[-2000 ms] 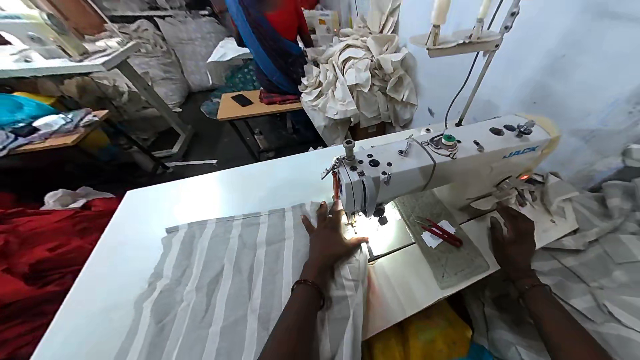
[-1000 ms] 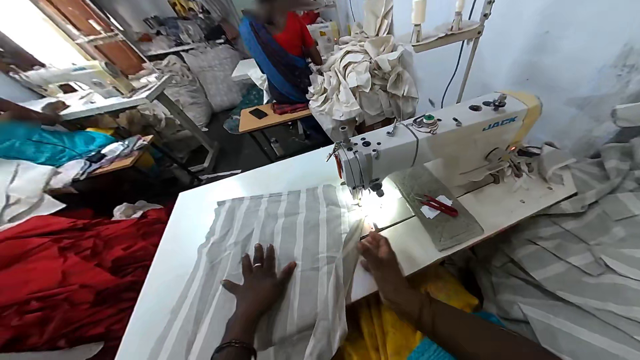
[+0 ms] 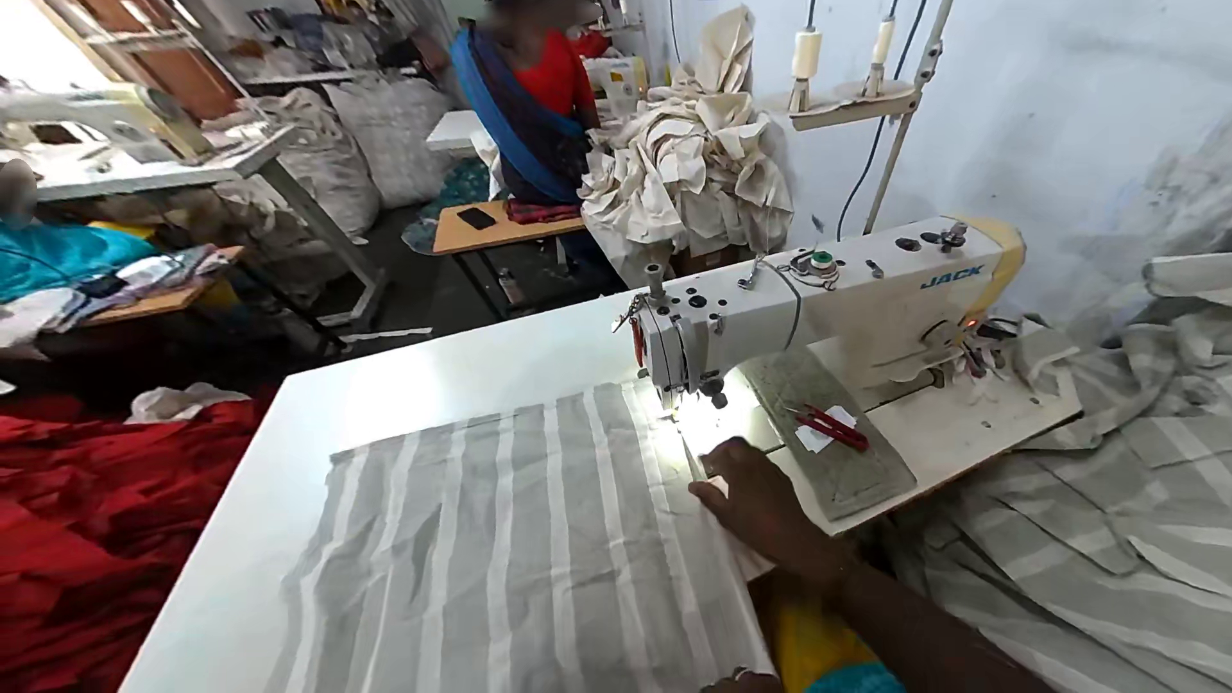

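A grey and white striped cloth (image 3: 520, 539) lies flat on the white sewing table, its right edge running under the needle area of a Jack sewing machine (image 3: 808, 308). My right hand (image 3: 756, 496) pinches the cloth's right edge just in front of the lit presser foot, thumb and forefinger close together. Only a small part of my left hand (image 3: 746, 681), with a ring, shows at the bottom edge, by the cloth's near right side; its grip is hidden. Red thread snips (image 3: 834, 427) rest on a white scrap on the grey pad (image 3: 837, 472) right of the needle.
More striped cloth (image 3: 1107, 539) is heaped at the right. Red fabric (image 3: 106, 520) lies left of the table (image 3: 241, 481). Behind stand a thread stand (image 3: 857, 108), a pile of cream cloth (image 3: 688, 164), a small bench with a phone (image 3: 476, 218), and a person (image 3: 539, 106).
My left hand has moved off the middle of the cloth to the bottom edge of the view. My right hand remains at the cloth's edge near the needle, where it came from the machine's right side.
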